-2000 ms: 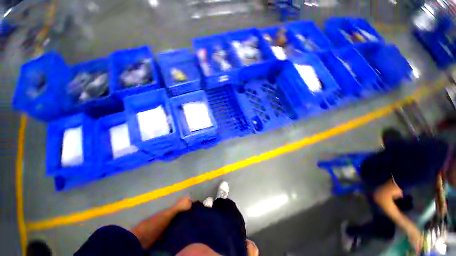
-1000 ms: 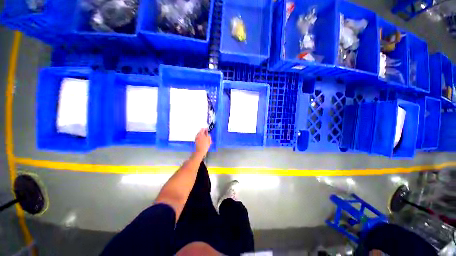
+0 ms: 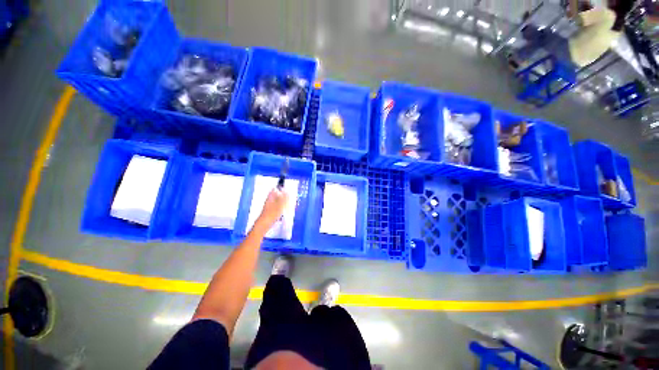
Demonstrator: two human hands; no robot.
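Note:
My left hand reaches over a blue bin lined with a white paper sheet. The fingers are closed on a small, thin dark item, which points up and away across the bin. The item is blurred; it may be a wire bundle, but I cannot tell. My right hand is not in view.
Other paper-lined blue bins stand in the near row on blue pallets. Behind are bins with bagged parts. A yellow floor line runs before my shoes. A blue stand is at lower right.
My view has turned from a person at the right to the bins. My left hand has come from my body to the bin, and the dark item now lies farther over its paper.

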